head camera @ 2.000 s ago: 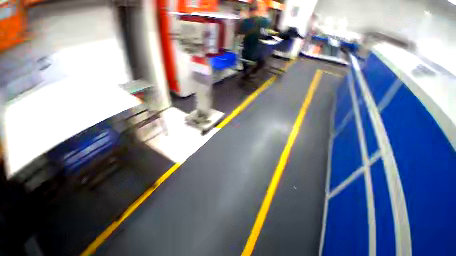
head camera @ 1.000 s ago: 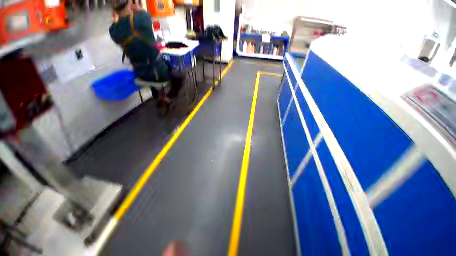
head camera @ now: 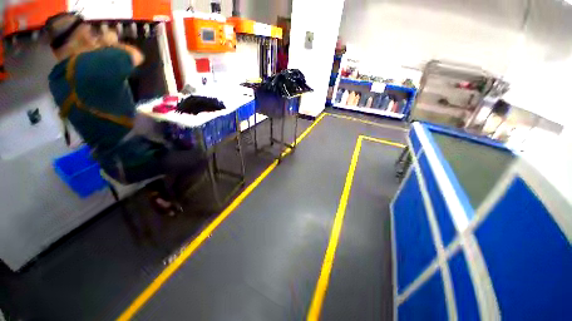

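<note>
Neither of my hands is in view. The grey floor (head camera: 276,219) with yellow lines lies in front of me. To the left, a white side table (head camera: 235,100) bears a black pile (head camera: 201,105); single parts of the pile cannot be told apart. Beyond it, a shiny black heap (head camera: 287,82) lies on a smaller stand. The picture is blurred.
A person (head camera: 100,94) sits at the left by the orange-hooded machine (head camera: 210,34), arms raised. A blue bin (head camera: 81,170) is behind the seat. A blue panelled bench (head camera: 433,232) runs along the right. A shelf (head camera: 373,100) and a rack (head camera: 448,94) stand at the back.
The view has moved forward along the aisle. The seated person and tables appear nearer and larger. A blurred skin-toned spot at the bottom edge one second ago is gone.
</note>
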